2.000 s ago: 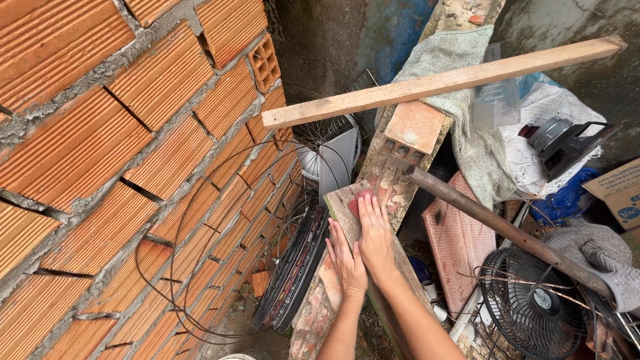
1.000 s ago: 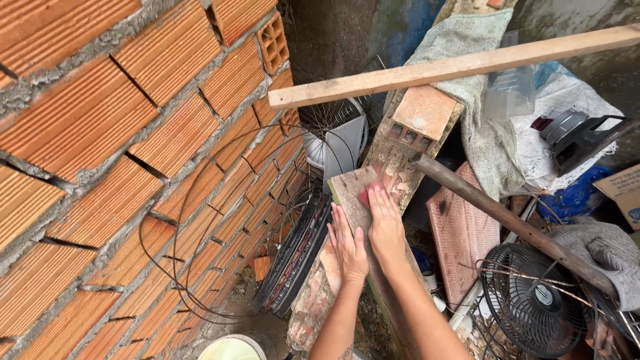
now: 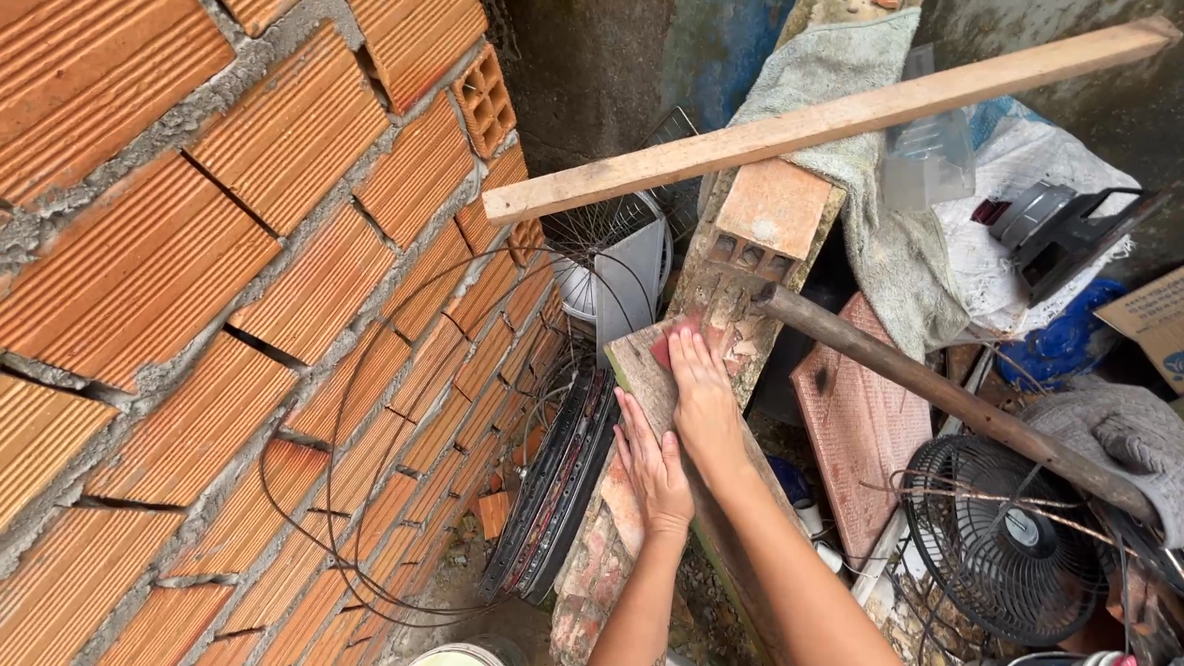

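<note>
A weathered wooden plank (image 3: 638, 359) runs from the bottom of the view up to the middle, resting across a rough brick-and-mortar ledge (image 3: 601, 573). My right hand (image 3: 708, 407) lies flat on its top face, the fingers pressing a reddish piece that looks like sandpaper (image 3: 668, 340) near the plank's far end. The palm hides most of that piece. My left hand (image 3: 655, 472) rests along the plank's left edge, fingers extended, holding nothing.
A hollow brick wall (image 3: 277, 277) fills the left side, with looped wire before it. Beyond the plank, a long wooden batten (image 3: 832, 120) crosses above a hollow brick (image 3: 775, 208). On the right are a wooden pole (image 3: 953, 398), a black fan (image 3: 1004, 536), a speaker (image 3: 1064, 231) and a cloth (image 3: 860, 166).
My right hand and the reddish piece have moved a little over the plank's far end. My left hand stays at the plank's left edge.
</note>
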